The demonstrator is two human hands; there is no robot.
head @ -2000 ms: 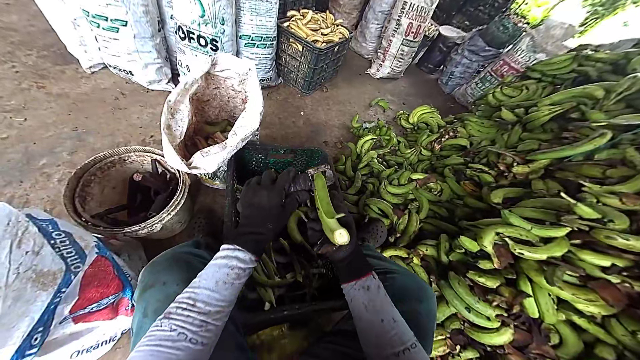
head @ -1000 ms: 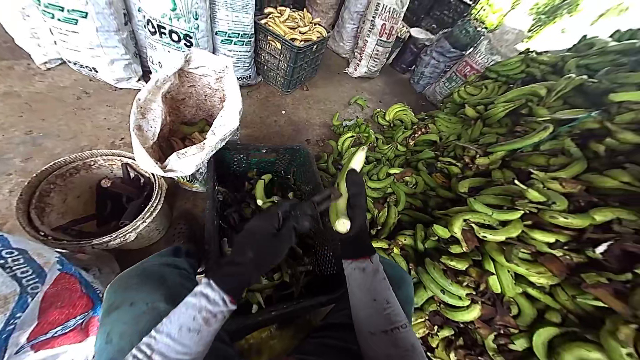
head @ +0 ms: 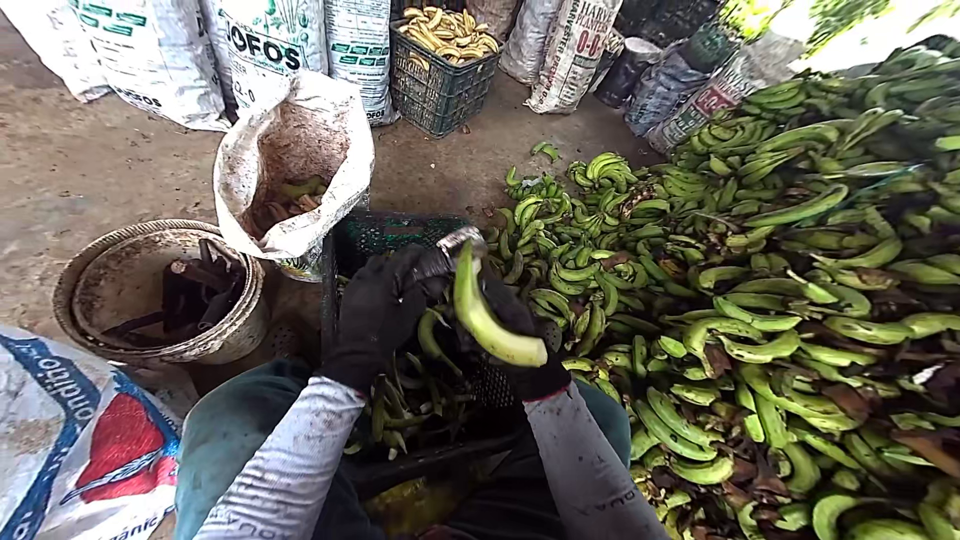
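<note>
Both my hands wear black gloves. My right hand [head: 517,322] is closed around a green plantain [head: 487,319], partly peeled, its pale lower end pointing down and right. My left hand [head: 379,307] grips a tool with a metallic-looking end [head: 459,244], which lies at the plantain's upper tip; its exact kind is hard to tell. Below my hands a dark plastic crate [head: 405,223] between my legs holds green peel strips [head: 397,409].
A heap of green plantains [head: 720,315] covers the right side. An open white sack [head: 345,165] and a bucket [head: 251,307] with dark pieces stand left. Behind are a crate of peeled plantains [head: 442,86] and full sacks [head: 150,67]. A printed sack [head: 45,420] lies lower left.
A second ago the plantain stood nearly upright with the tool near its lower part; now it tilts the other way and the tool is at its upper tip. The view has shifted somewhat.
</note>
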